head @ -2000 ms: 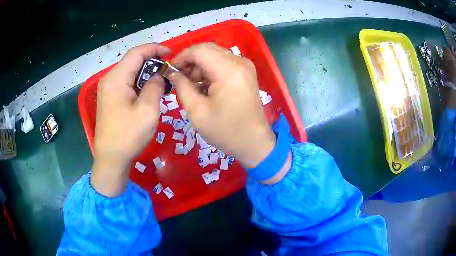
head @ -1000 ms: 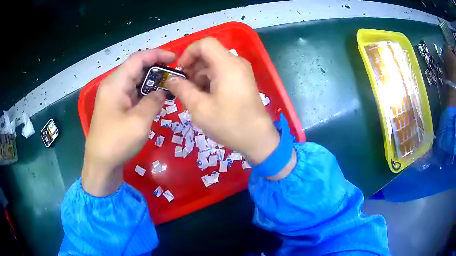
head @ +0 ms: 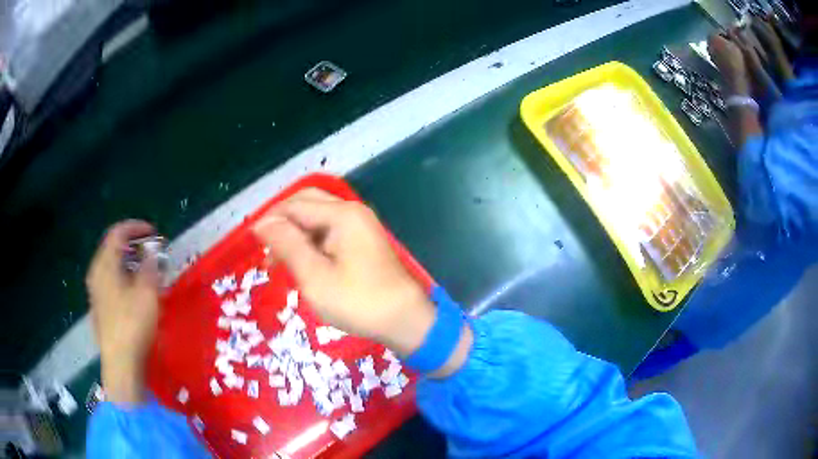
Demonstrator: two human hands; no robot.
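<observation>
My left hand (head: 123, 309) is at the left, over the edge of the red tray. It holds a small watch housing (head: 146, 252) with a silver rim between its fingers, slightly blurred. My right hand (head: 354, 273) is over the red tray (head: 309, 184), with thumb and fingertips brought close together. Whether anything small is between them cannot be seen. A blue band is on my right wrist. Many small white pieces (head: 291, 350) lie loose in the red tray.
Another watch housing (head: 325, 76) lies on the dark green belt beyond the pale rail (head: 417, 106). A yellow tray (head: 546, 100) with shiny packs stands at the right. Another person's hands and blue sleeves are near small metal parts (head: 689, 82) at the upper right.
The view has shifted, bringing a housing on the belt into sight. My hands have separated: my left hand has moved left with the housing, and my right hand has come off it.
</observation>
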